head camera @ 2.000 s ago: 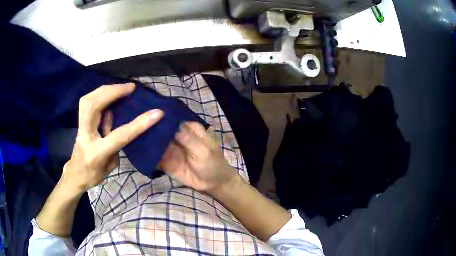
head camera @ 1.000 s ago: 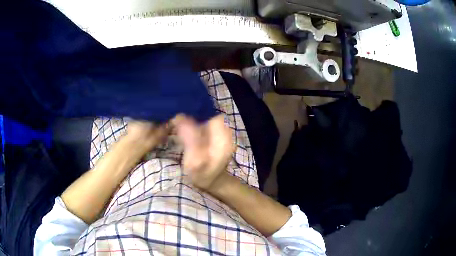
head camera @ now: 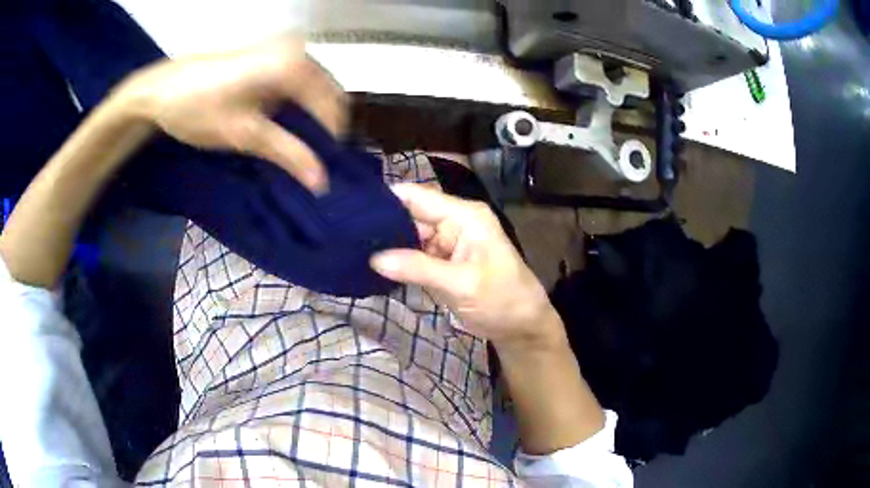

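Observation:
A navy fabric piece (head camera: 315,229) runs from the upper left across my lap, its rounded end towards the right. My right hand (head camera: 467,257) pinches that end between thumb and fingers. My left hand (head camera: 243,105) is blurred and lies over the upper side of the cloth, fingers bent, thumb pointing right. Whether its fingers grip the cloth or only touch it cannot be told. The part of the cloth under my left hand and forearm is hidden.
The sewing machine body (head camera: 639,33) is at the top right, with a pale metal bracket (head camera: 572,133) below it. A white table (head camera: 429,67) spans the top. A black crumpled heap (head camera: 668,334) lies at lower right. A blue hose (head camera: 787,24) and green tool (head camera: 756,86) are upper right.
My left hand has moved up and left, from below the cloth to on top of it. My right hand has shifted right and now pinches the cloth's end. The view has shifted slightly.

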